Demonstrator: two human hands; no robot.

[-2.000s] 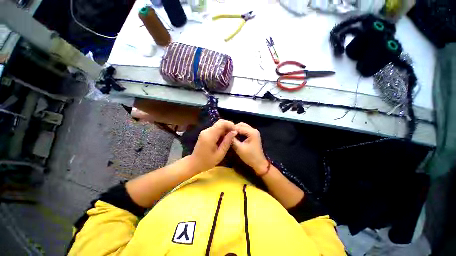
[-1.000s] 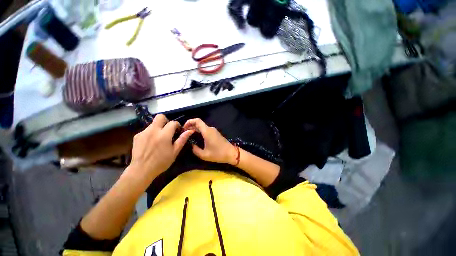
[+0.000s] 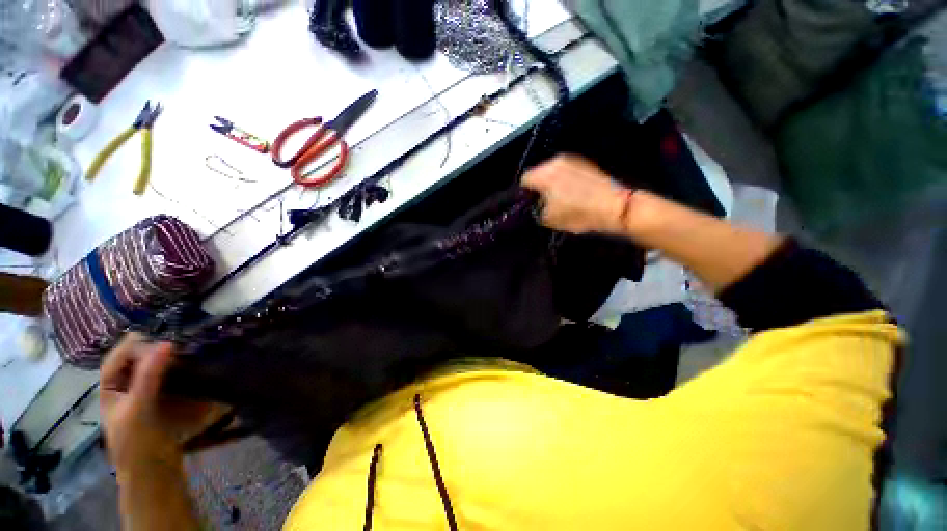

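The black garment [image 3: 415, 301] is stretched over the lap along the table's front edge. A glittery braid trim [image 3: 384, 264] runs along its upper edge. My right hand [image 3: 576, 195] is closed on the garment's trimmed edge at the right. My left hand [image 3: 140, 399], slightly blurred, is at the left end of the garment, below the striped bundle [image 3: 130, 285]; its fingers are bent at the cloth, and its hold is not clear. The trim's left end meets the striped bundle. No needle can be made out.
On the white table [image 3: 234, 78] lie red-handled scissors [image 3: 312, 150], thread snips [image 3: 239, 135] and yellow-handled pliers [image 3: 130, 150]. Black tufts [image 3: 358, 202] and a black cord [image 3: 415, 150] lie along the table edge. A silver glittery heap [image 3: 467, 36] and dark cones [image 3: 395, 21] are at the back.
My hands were close together at the cloth and are now far apart, the right one out to the right with the trimmed edge, the left one by the bundle. The garment is pulled out between them. The view has turned.
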